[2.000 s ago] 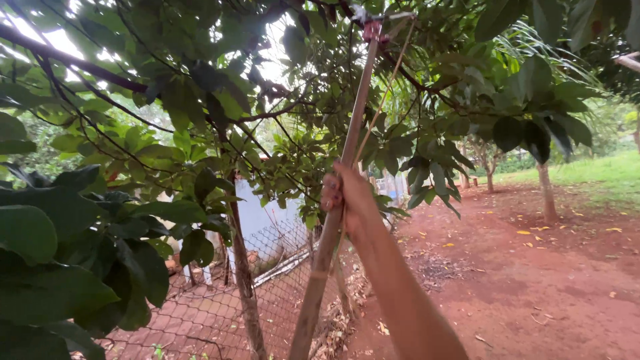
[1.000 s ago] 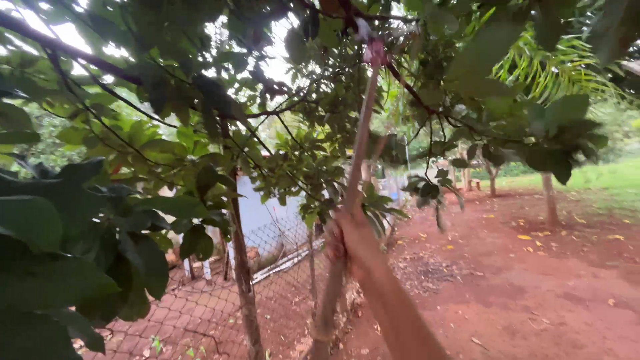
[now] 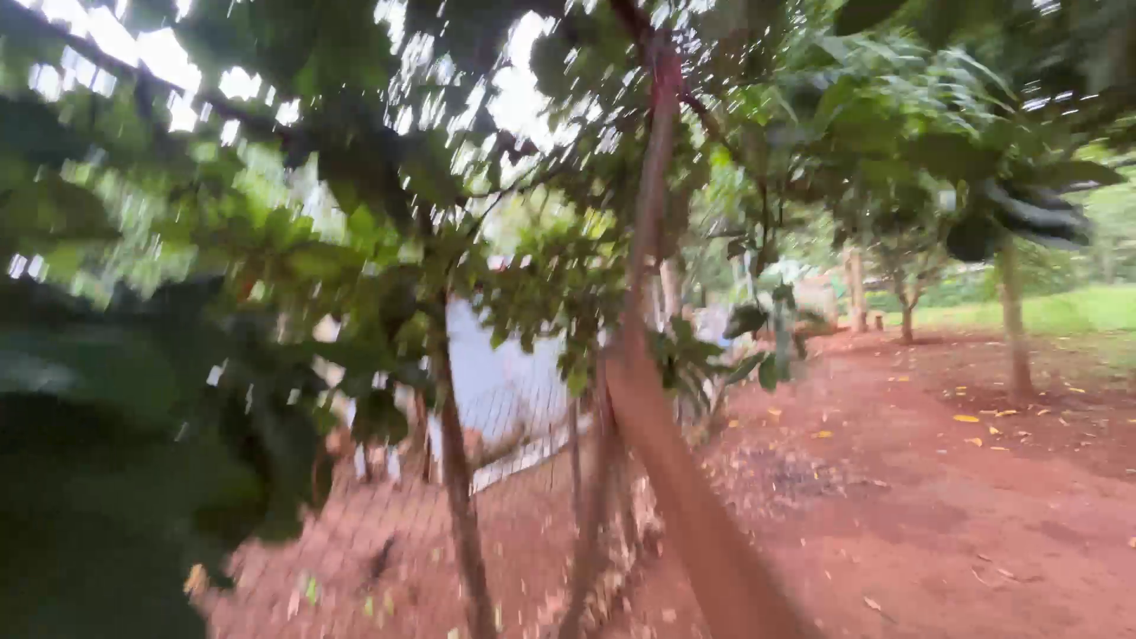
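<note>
My right hand (image 3: 624,368), blurred by motion, grips a long wooden pole (image 3: 650,204) near the middle of the view, with the forearm rising from the bottom right. The pole slants up to a red part (image 3: 666,75) at its top, which touches or overlaps a dark tree branch (image 3: 701,111) among the leaves. Its lower end runs down to the bottom edge. My left hand does not show.
A wire mesh fence (image 3: 524,444) with a thin wooden post (image 3: 457,479) stands at the lower left, a pale wall (image 3: 497,355) behind it. Large dark leaves (image 3: 115,461) hang close at left. Red soil (image 3: 852,532) and a small tree trunk (image 3: 1013,328) lie right.
Two seconds ago a pale arm and a cord stood out at the pole's top; now only a blurred red part shows there against the branch. My right hand keeps its grip.
</note>
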